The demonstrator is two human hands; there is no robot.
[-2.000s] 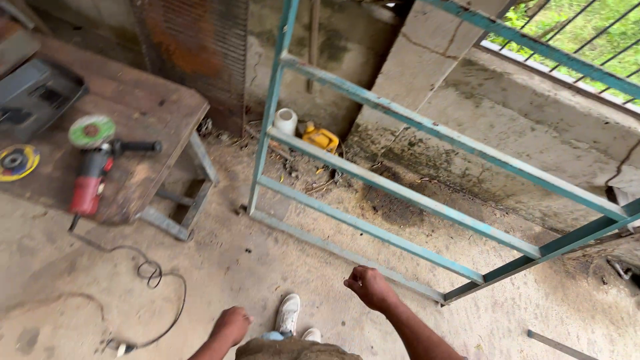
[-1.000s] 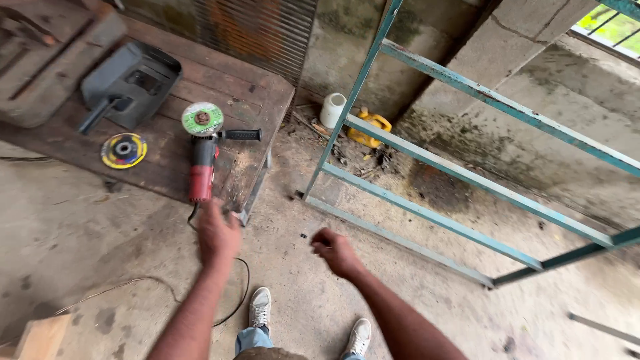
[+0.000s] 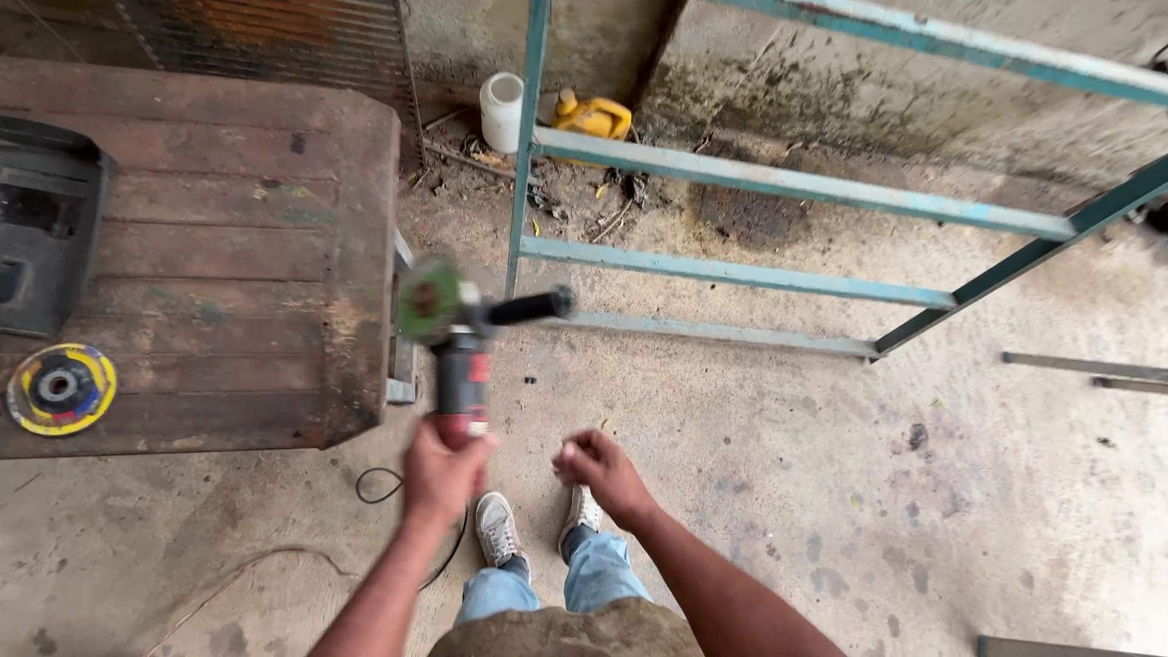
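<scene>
My left hand (image 3: 444,470) is closed around the rear body of a red and black angle grinder (image 3: 463,383), held up beside the wooden table. The grinder carries a green disc (image 3: 431,299), blurred, and a black side handle (image 3: 531,307) pointing right. My right hand (image 3: 602,470) hangs to the right of the grinder, fingers curled, touching nothing; whether they are fully closed is hard to see. A second disc, yellow-rimmed (image 3: 62,390), lies on the table's near left part. Beyond my hands stands a teal metal frame (image 3: 730,274) with crossbars.
The wooden table (image 3: 219,246) is at the left, with a black welding mask (image 3: 46,228) on it. A white container (image 3: 501,111) and a yellow jug (image 3: 593,117) stand by the wall. A cord (image 3: 376,485) trails over the floor; metal bars (image 3: 1086,367) lie at the right.
My left hand has taken hold of the grinder, which lay on the table earlier, and lifted it off to the right. The view has shifted.
</scene>
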